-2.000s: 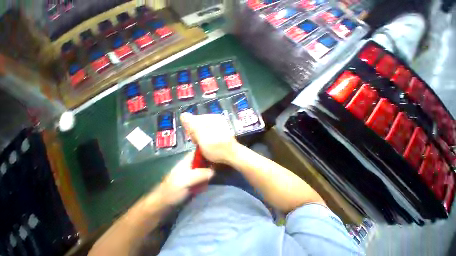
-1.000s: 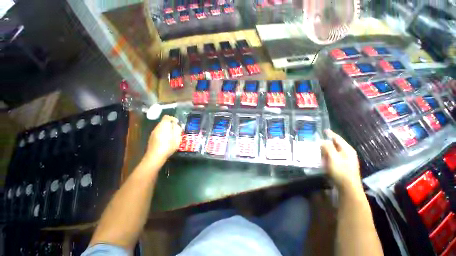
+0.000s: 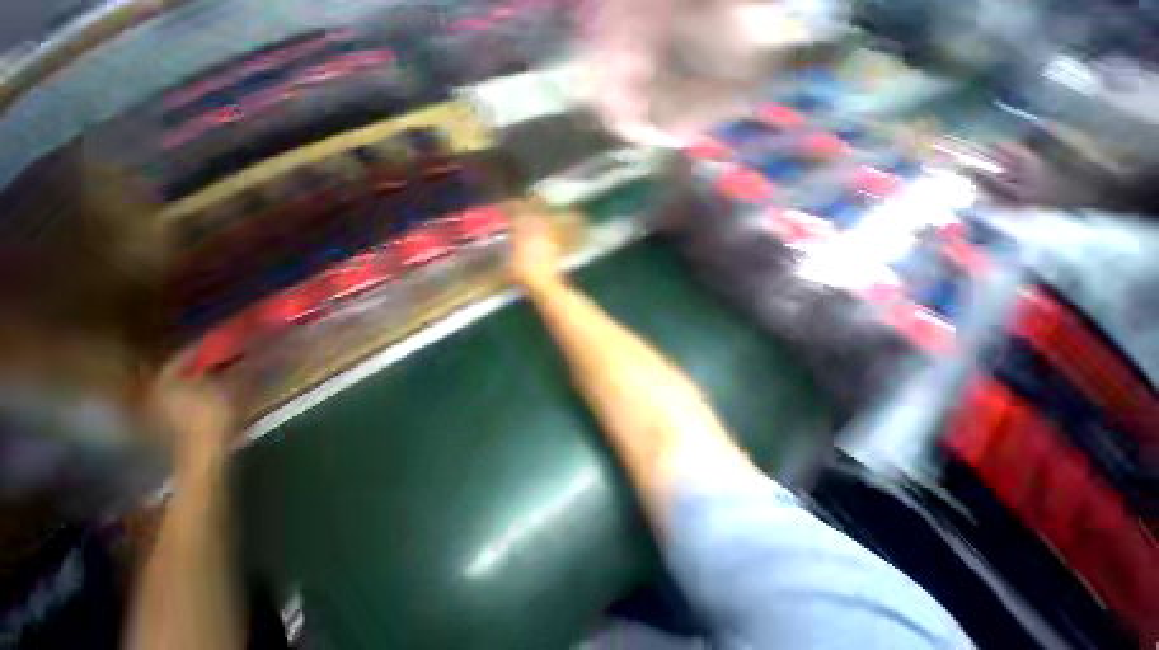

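Note:
Everything is motion-blurred. A clear tray [image 3: 369, 311] with red and dark blue keypad phones [image 3: 360, 274] lies over the tan ledge behind the green bench. My left hand [image 3: 193, 400] is at its left end and my right hand [image 3: 540, 245] is at its right end, both apparently gripping its edges. My fingers are too blurred to make out one by one.
The green bench top [image 3: 432, 470] lies in front of the ledge. Stacked clear trays with phones [image 3: 826, 191] stand at the right, and red covers in black trays [image 3: 1055, 457] at the lower right. More phone trays [image 3: 280, 83] are behind the ledge.
The phone tray between my hands has moved from above the green bench back to the ledge. My arms now reach further forward, and the view has turned and blurred.

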